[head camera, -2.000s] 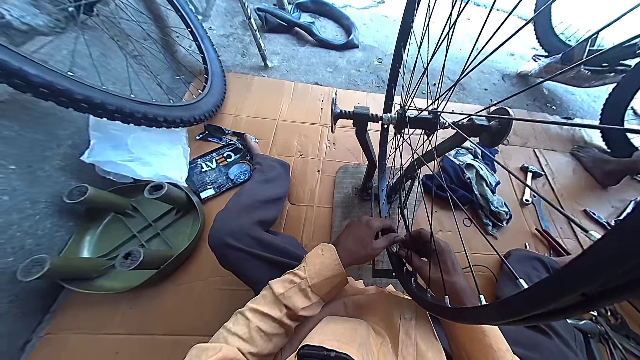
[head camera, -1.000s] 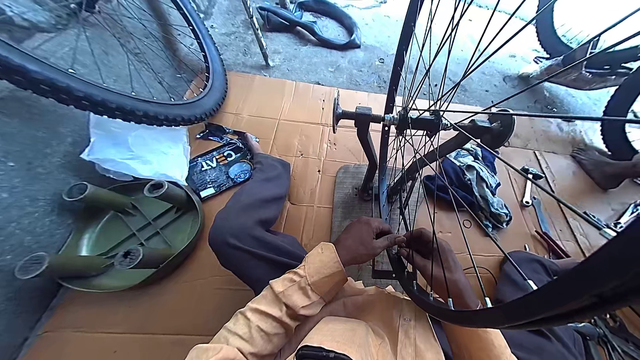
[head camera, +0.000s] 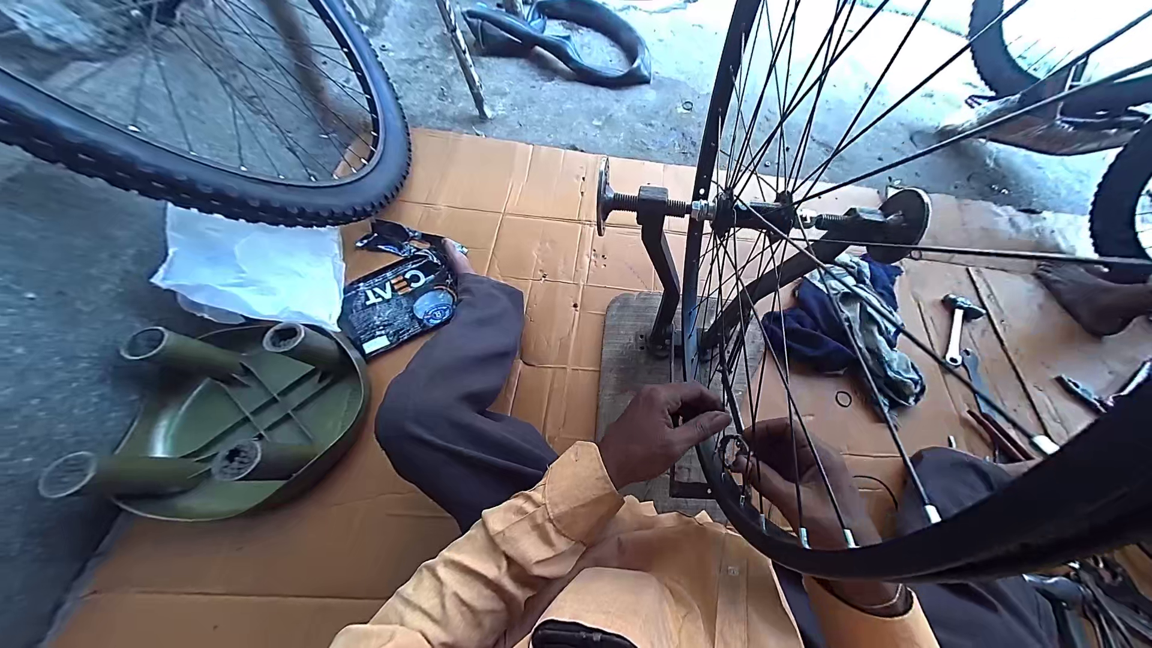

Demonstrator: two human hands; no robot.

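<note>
A spoked bicycle wheel rim (head camera: 864, 560) stands upright in a metal truing stand (head camera: 664, 270), its hub (head camera: 756, 214) held between two threaded spindles. At the rim's near left part, my left hand (head camera: 664, 430) reaches in from the left, thumb and forefinger close to a spoke. My right hand (head camera: 805, 481) is behind the spokes, its fingers around a small round metal tool, perhaps a spoke wrench (head camera: 732, 450), at the rim. Whether the left fingertips touch a spoke cannot be told.
An upturned green plastic stool (head camera: 243, 423), a white plastic bag (head camera: 252, 261) and a black package (head camera: 396, 301) lie left. Rags (head camera: 864, 324), a hammer (head camera: 959, 328) and pliers (head camera: 1003, 436) lie right. A tyred wheel (head camera: 391, 162) is upper left. Another person's foot (head camera: 1093, 297) is at right.
My left fingers have lifted slightly away from the rim, and the small round tool now shows at my right fingertips. The wheel's rim and spokes at the right have shifted a little.
</note>
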